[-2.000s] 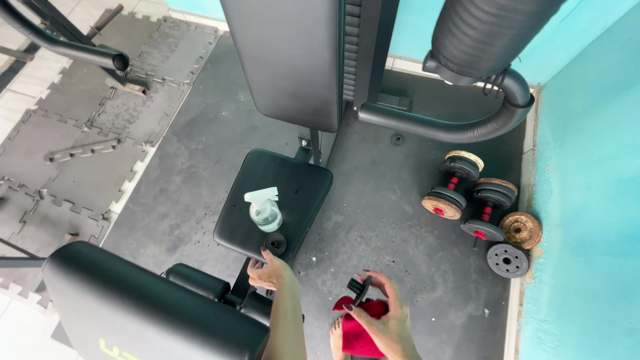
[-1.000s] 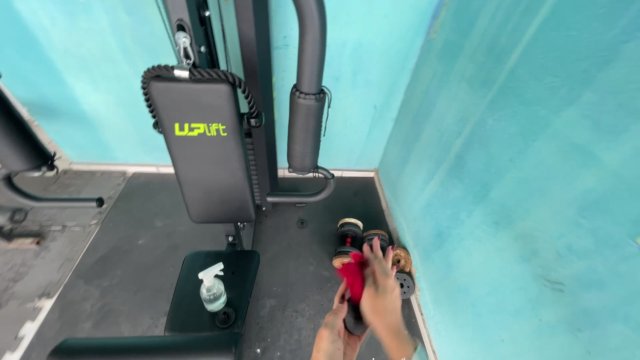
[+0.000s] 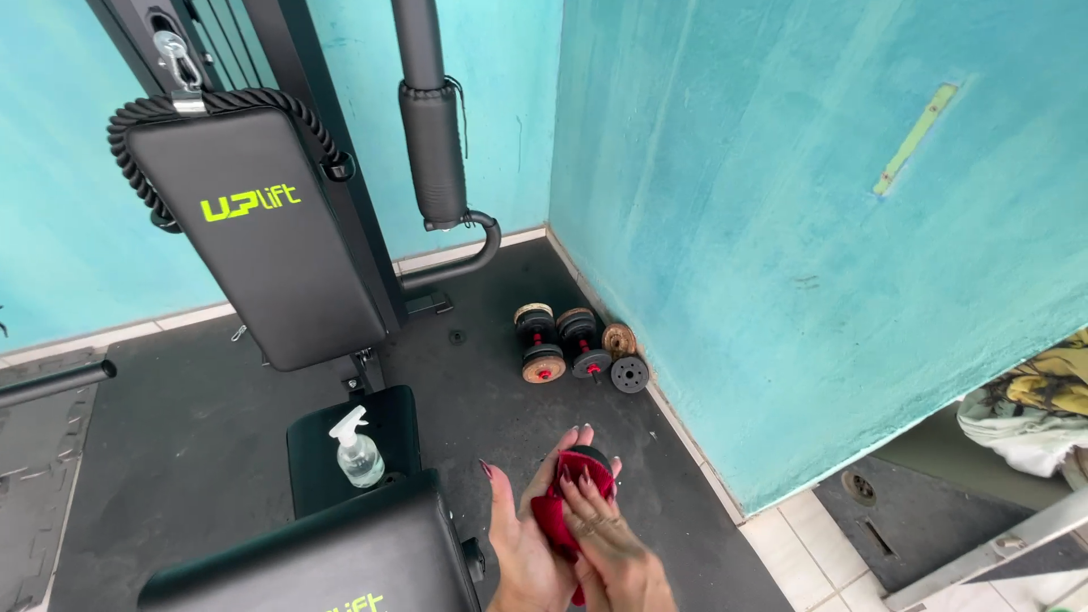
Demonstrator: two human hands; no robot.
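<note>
My left hand [image 3: 529, 535], palm up, supports a round black piece [image 3: 592, 456] that looks like a small cap or disc; the cloth hides most of it. A red cloth [image 3: 552, 520] lies over the piece, and my right hand [image 3: 605, 531] presses the cloth onto it with its fingers. To the left, a clear spray bottle [image 3: 360, 459] with a white trigger head stands on the black padded seat [image 3: 310, 446]. Just beside its base, partly hidden by the nearer pad, is a dark round thing [image 3: 391, 480].
The gym machine's backrest [image 3: 255, 255] rises behind the seat, with a black rope [image 3: 127, 153] around its top. A padded lever arm [image 3: 432, 153] hangs right of it. Dumbbells [image 3: 544, 365] and loose weight plates [image 3: 629, 374] rest by the turquoise wall [image 3: 765, 255]. A black pad [image 3: 323, 552] is nearest.
My left hand has left the seat's edge, and both hands are now together around the red cloth and black piece. The view has swung up and to the right.
</note>
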